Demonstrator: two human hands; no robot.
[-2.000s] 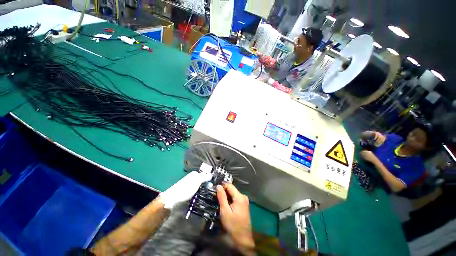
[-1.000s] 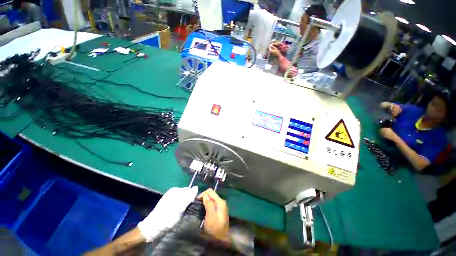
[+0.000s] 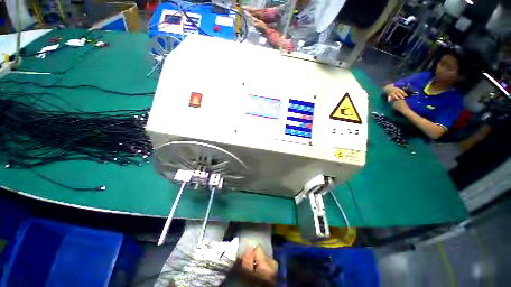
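Note:
The winding wheel [image 3: 196, 160] is at the machine's front left. Its two silver winding rods [image 3: 207, 216] stand out bare, with no coil on them. My left hand [image 3: 219, 250], in a white glove, is blurred at the bottom, just below the rod tips. My bare right hand [image 3: 259, 262] is right beside it with fingers closed. A dark, blurred black cable coil [image 3: 241, 276] is held low between the hands, partly cut off by the bottom edge. The tying head [image 3: 317, 213] is to the right of both hands.
The cream winding machine [image 3: 224, 84] stands on the green mat [image 3: 269, 206]. A pile of black cables [image 3: 84, 132] lies to its left. Blue bins are below, at left [image 3: 64, 255] and right [image 3: 361, 263]; the right one holds dark contents. A person in blue sits at right.
The coil has come off the rods, which are now bare. My hands have moved down and away from the wheel with it. The view has shifted, so the machine appears higher and further left.

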